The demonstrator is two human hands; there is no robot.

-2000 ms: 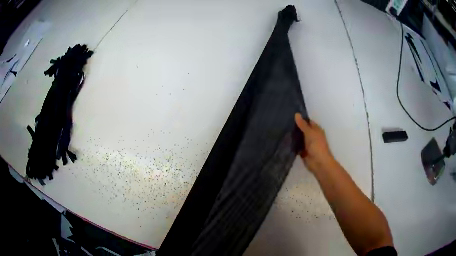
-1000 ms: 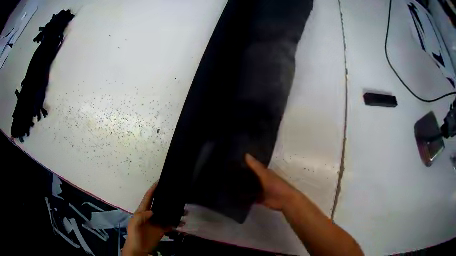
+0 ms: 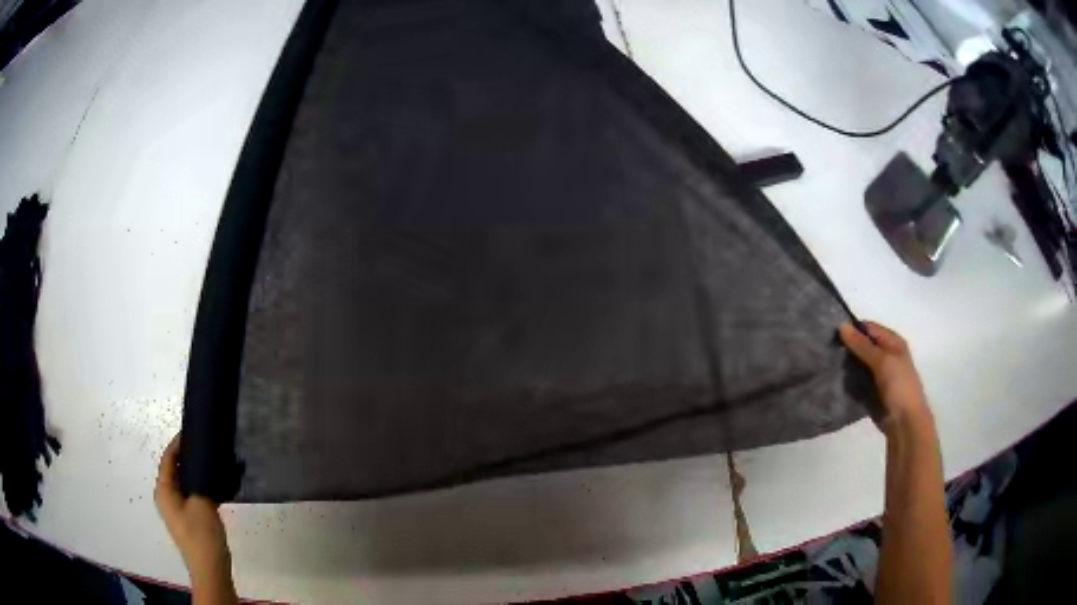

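Observation:
A wide, thin sheet of black interlining (image 3: 472, 260) lies spread over the white table, with the table showing faintly through it. The roll of interlining (image 3: 219, 319) runs along its left side as a long dark tube. My left hand (image 3: 189, 502) holds the near end of the roll at the lower left, fingers partly hidden behind it. My right hand (image 3: 882, 369) grips the sheet's near right corner, stretched out to the right. A slanting crease crosses the sheet near its front edge. The sheet's far end is cut off by the top of the picture.
A bundle of black cut strips (image 3: 21, 355) lies at the far left. A black block (image 3: 770, 169) touches or sits close to the sheet's right edge. The cutting machine (image 3: 933, 195) stands at the upper right with its cable (image 3: 827, 124). Offcuts (image 3: 803, 573) lie below the table's front edge.
The sheet, narrow and folded before, is now opened out wide to the right. My right hand has moved right with its corner, and my left hand has moved left with the roll. The view has shifted.

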